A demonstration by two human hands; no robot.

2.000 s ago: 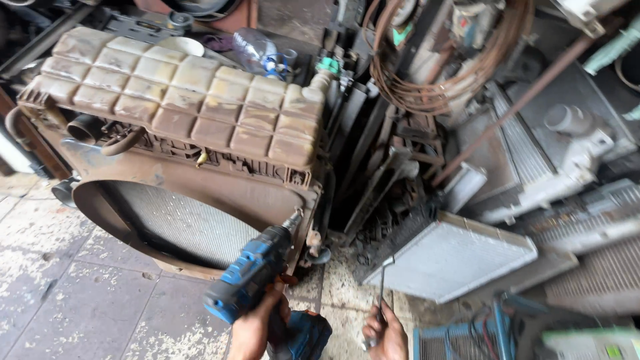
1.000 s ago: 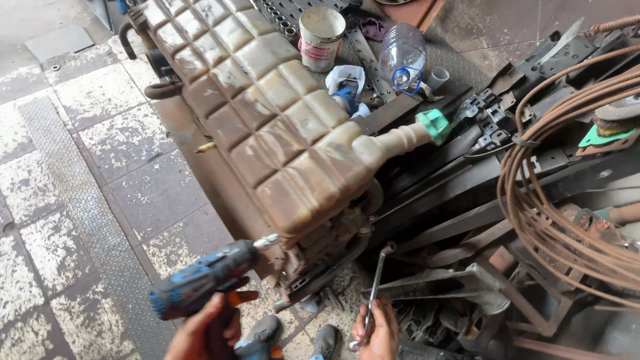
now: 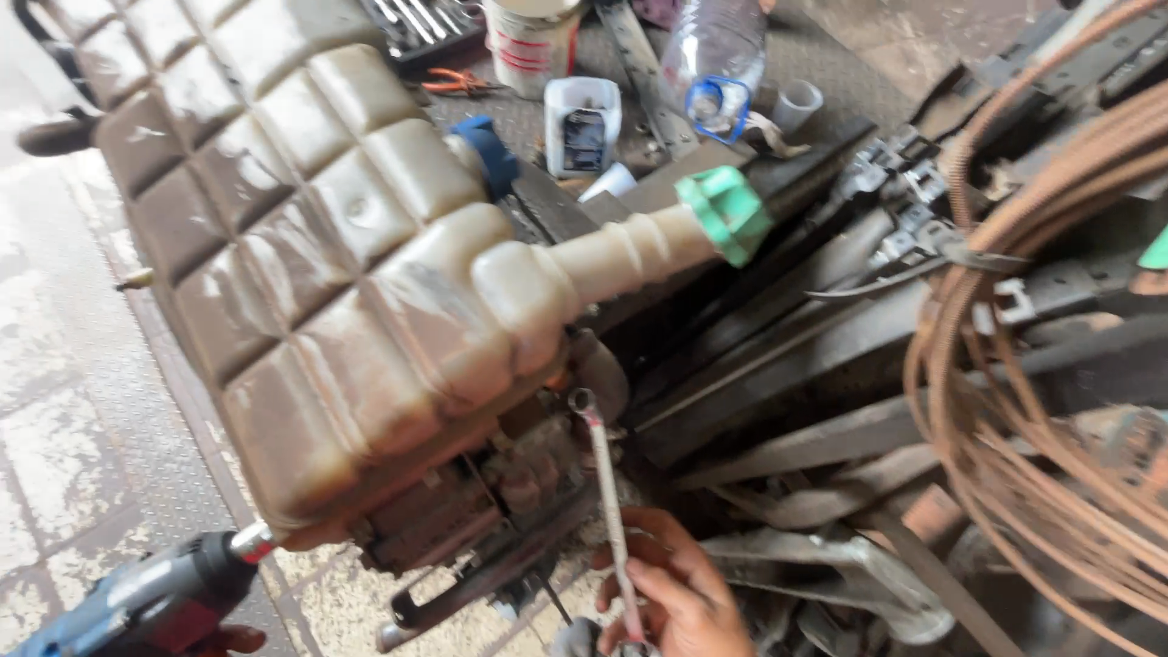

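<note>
My left hand (image 3: pixel 239 639), mostly cut off by the lower edge, holds a blue cordless drill driver (image 3: pixel 137 598). The driver's metal socket tip (image 3: pixel 251 542) is beside the lower corner of a ribbed plastic coolant tank (image 3: pixel 301 274). In my right hand (image 3: pixel 680 589) is a metal combination wrench (image 3: pixel 610 506), its ring end pointing up near the tank's underside and a hose end. The stained tank has a neck with a green cap (image 3: pixel 725 214) and a blue cap (image 3: pixel 485 157) on its side. Rusty metal parts (image 3: pixel 438 520) show beneath it.
Coiled brown cable or tubing (image 3: pixel 958 365) hangs at the right over piled metal bars (image 3: pixel 821 438). Behind the tank are a white bucket (image 3: pixel 531 46), orange-handled pliers (image 3: pixel 456 82), a small plastic container (image 3: pixel 582 128), a clear plastic bottle (image 3: pixel 716 64) and a wrench tray (image 3: pixel 420 27). Worn floor tiles (image 3: pixel 64 438) lie left.
The view has swung and come closer over the tank's capped end. The driver, earlier in front of the radiator's fan shroud, is now beside the tank's corner. Both hands keep their tools.
</note>
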